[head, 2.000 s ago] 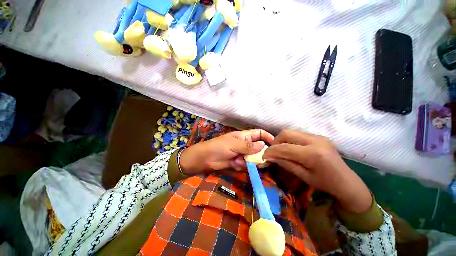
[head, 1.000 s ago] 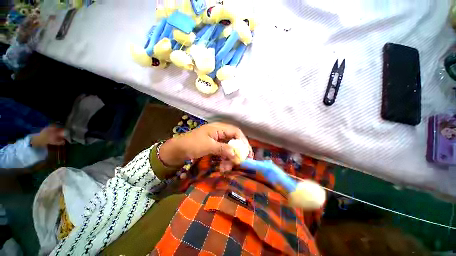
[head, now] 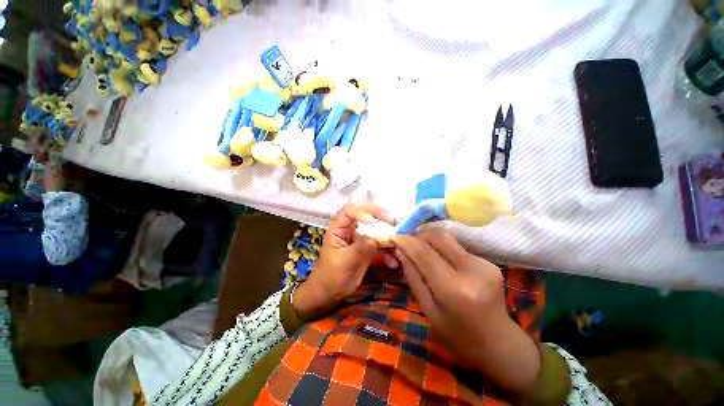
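Observation:
A plush piece with a light blue band [head: 419, 216] and a pale yellow padded end [head: 479, 200] is held at the table's front edge. My left hand [head: 337, 258] pinches its whitish small end [head: 376, 231]. My right hand [head: 460, 289] has its fingertips against the same end, beside the band. The larger yellow end points away to the right, over the table cloth. A blue square flap [head: 431, 187] stands up beside the band. A needle cannot be made out between the fingers.
A plush pile [head: 298, 135] lies left on the whitish table [head: 413, 119], a bigger pile [head: 127, 40] beyond it. Black snips [head: 501, 143], a black smartphone [head: 618, 123] and a purple box [head: 705, 198] lie right. Another person's sleeve [head: 65, 226] is at the far left.
My right hand, out of view a second ago, is back at the piece. The larger yellow end has swung up from over the lap to above the table. The long taut thread no longer shows.

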